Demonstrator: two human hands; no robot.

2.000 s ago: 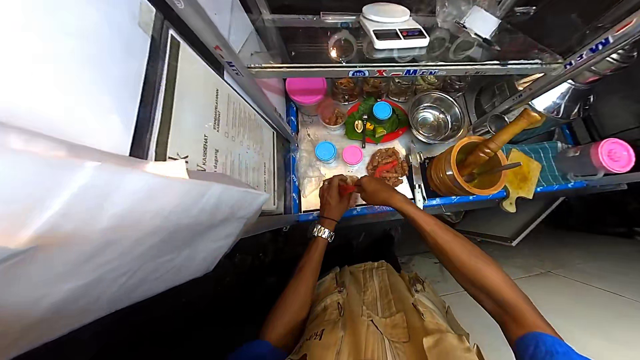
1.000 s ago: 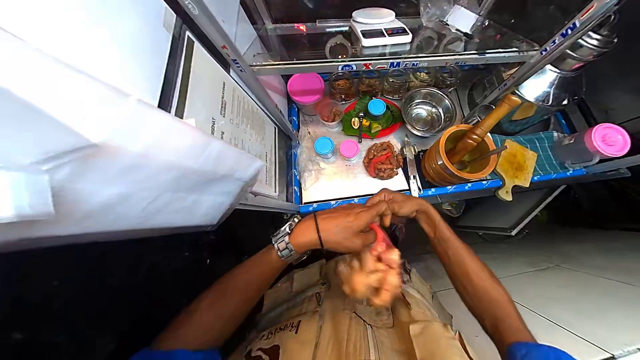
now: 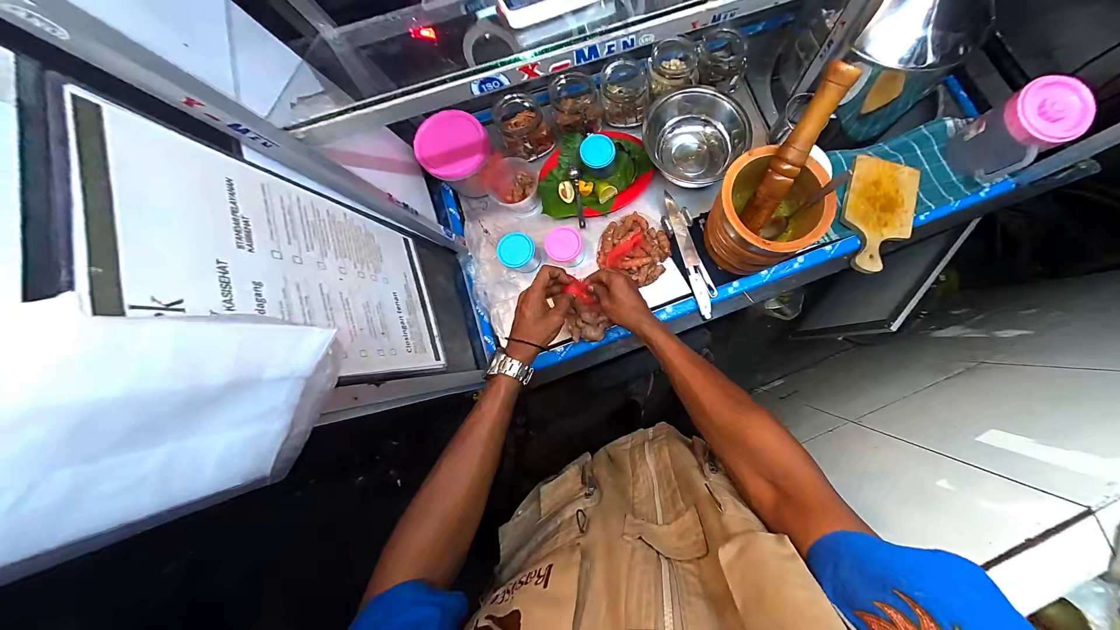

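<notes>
My left hand [image 3: 541, 308] and my right hand [image 3: 618, 300] meet at the counter's front edge, both gripping the red tied neck of a clear plastic bag [image 3: 588, 322] that holds brown rhizome-like pieces. A second such bag with a red tie [image 3: 637, 251] lies just beyond my right hand. Behind my hands stand a jar with a blue lid [image 3: 517, 250] and one with a pink lid [image 3: 563, 244]. To the right lie a knife [image 3: 688, 249] and a wooden mortar [image 3: 754, 229] with its pestle [image 3: 798, 144].
A red plate [image 3: 637, 192] with green leaves, a steel bowl [image 3: 697, 137] and several glass jars [image 3: 624, 92] stand farther back. A small wooden board [image 3: 879, 206] lies on the right over a green cloth. A framed printed sheet [image 3: 262, 236] and a white plastic sheet [image 3: 149, 420] are at the left.
A second ago my hands held the bag close to my body, off the counter; now hands and bag are back at the counter's front edge.
</notes>
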